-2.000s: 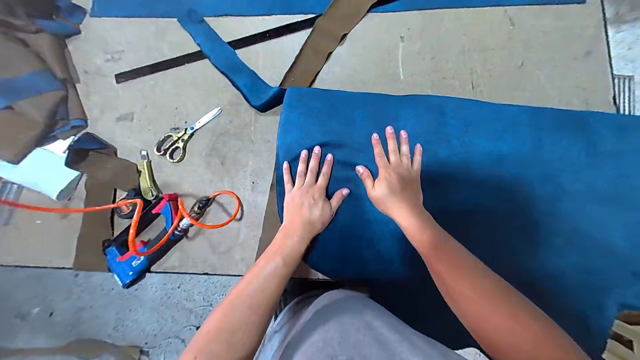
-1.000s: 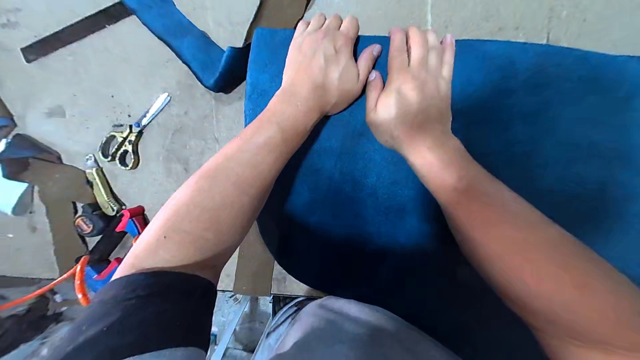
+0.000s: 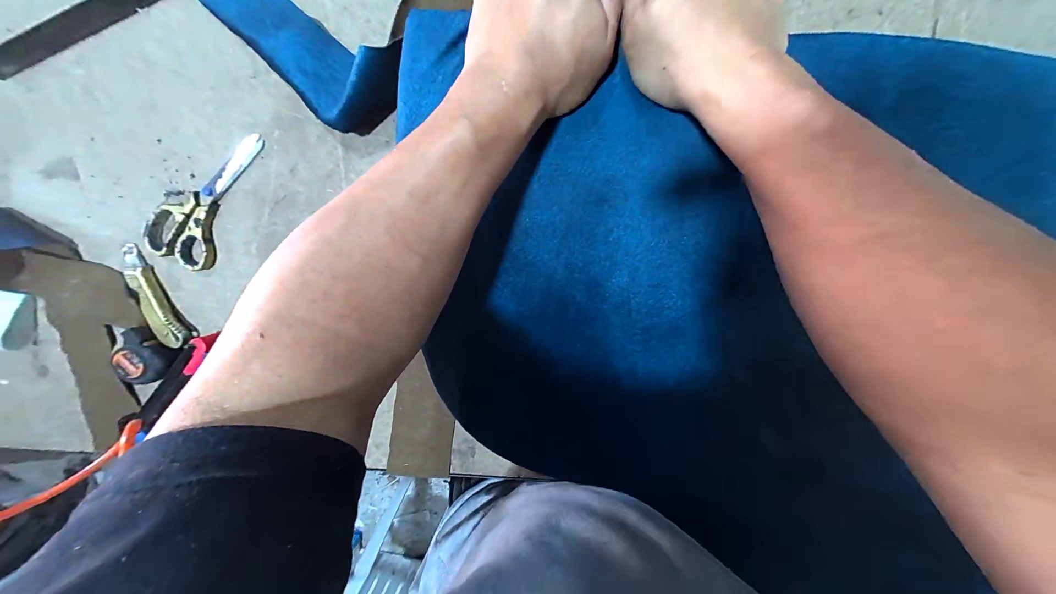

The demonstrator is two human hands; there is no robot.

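A large blue fabric panel (image 3: 610,272) covers the middle and right of the table and hangs past its near edge. My left hand (image 3: 540,45) is at the panel's far edge, cut off by the top of the view. Close beside it, touching or nearly so, my right hand (image 3: 701,45) lies on the same panel. The fingers of both hands are out of view, so whether they grip the fabric cannot be told. A narrow blue fabric strip (image 3: 322,82) lies just left of the panel's far corner.
Scissors (image 3: 194,214), a utility knife (image 3: 157,301) and a tape measure (image 3: 140,359) lie at the left. Beside them is a red and black tool (image 3: 177,375), partly behind my forearm, with an orange hose (image 3: 74,487). A dark strip (image 3: 66,33) lies at the far left.
Both hands have moved forward across the blue panel to its far edge and closer together. Their fingers, spread flat two seconds ago, have left the view. The view has moved in closer.
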